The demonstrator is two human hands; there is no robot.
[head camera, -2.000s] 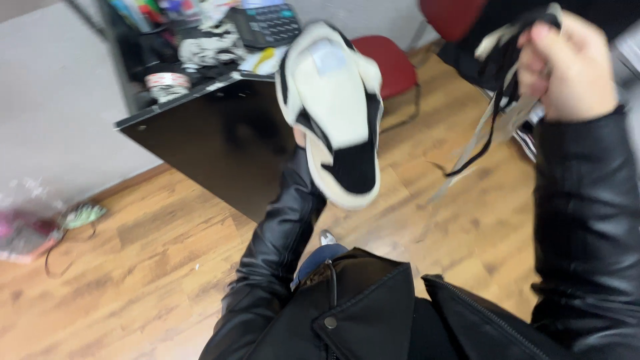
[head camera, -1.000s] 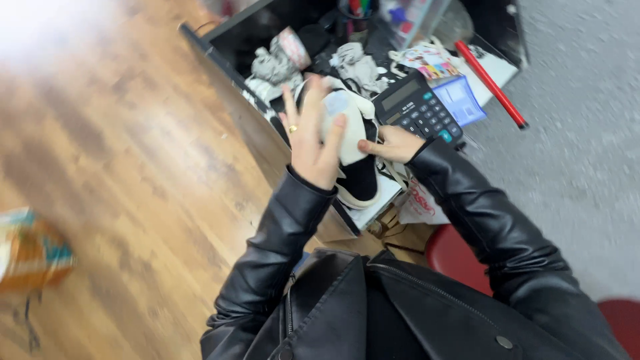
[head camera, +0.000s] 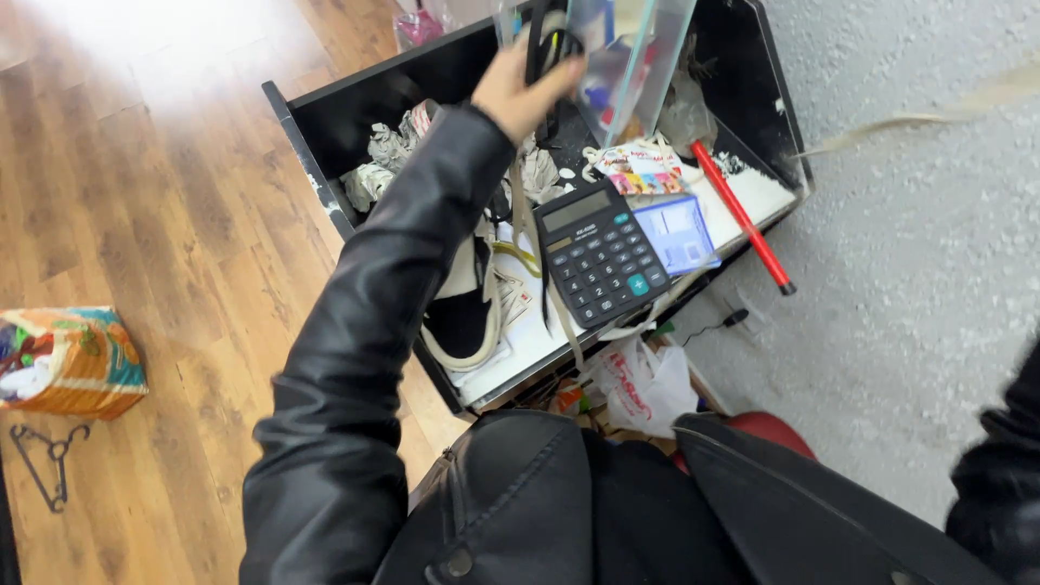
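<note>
My left hand (head camera: pixel 528 85) reaches over the far part of the black desk and curls around dark laces; a black strand and a beige lace (head camera: pixel 524 215) trail below it across the desktop. Partly hidden by my left forearm, a cream and black shoe (head camera: pixel 459 329) lies on the near left corner. A black calculator (head camera: pixel 601 252) rests right of the shoe. My right hand is out of view; only its black sleeve shows at the right edge. A blurred beige lace (head camera: pixel 910 122) stretches through the air at upper right.
Crumpled paper (head camera: pixel 390 154), a clear upright container (head camera: pixel 626 73), a blue-edged card (head camera: pixel 676 236) and a red tube (head camera: pixel 743 218) occupy the desk. A white plastic bag (head camera: pixel 646 386) is below its near edge. An orange bag (head camera: pixel 81 361) and black hanger (head camera: pixel 53 463) lie on the floor.
Both hands were at the shoe one second ago; now it lies on the desk out of their hold. My left hand has moved to the far side, and my right hand has left the view.
</note>
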